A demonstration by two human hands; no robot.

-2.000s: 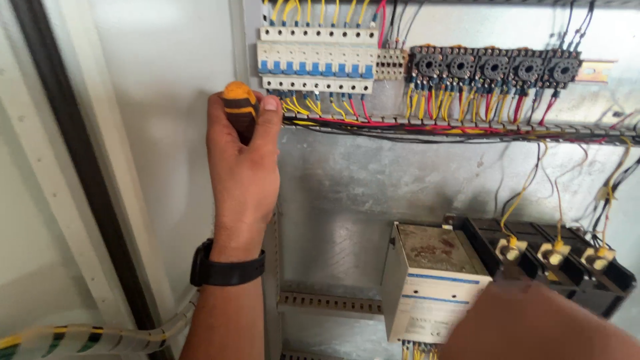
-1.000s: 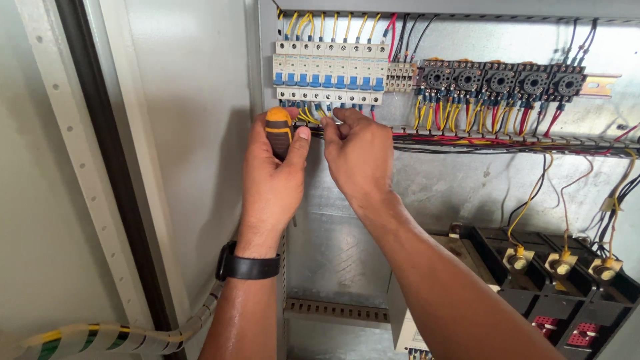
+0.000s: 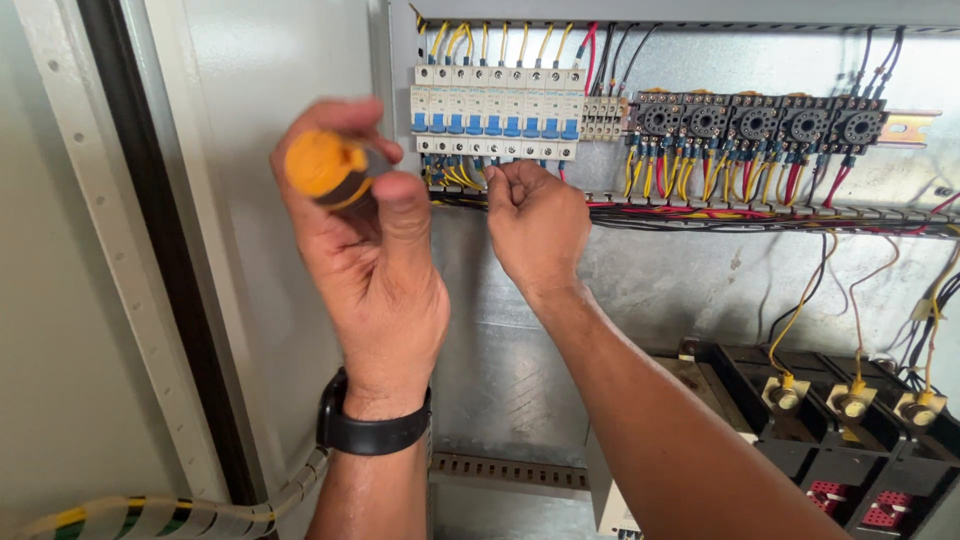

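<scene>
My left hand [image 3: 367, 247] holds a screwdriver by its orange and black handle [image 3: 326, 169], left of a row of miniature circuit breakers [image 3: 495, 112] with blue levers. The handle's end faces the camera and is blurred; the shaft is not visible. My right hand [image 3: 540, 217] is at the lower edge of the breakers, fingertips pinched together at the wires there. Its fingers hide what is between them. Yellow wires [image 3: 457, 174] enter the breakers from below at the left, and more yellow wires [image 3: 484, 45] enter from above.
Right of the breakers are small terminal blocks [image 3: 604, 118] and several black round relay sockets [image 3: 757, 120] on a rail. A wire bundle [image 3: 675, 217] runs beneath. Lower right stand a black power device [image 3: 810, 427] with bolted terminals and a pale box [image 3: 611, 480]. A wrapped cable [image 3: 210, 517] crosses lower left.
My right hand has come up from the lower right to the wires under the breakers. My left hand, beside it a second ago, has pulled back leftward with the screwdriver.
</scene>
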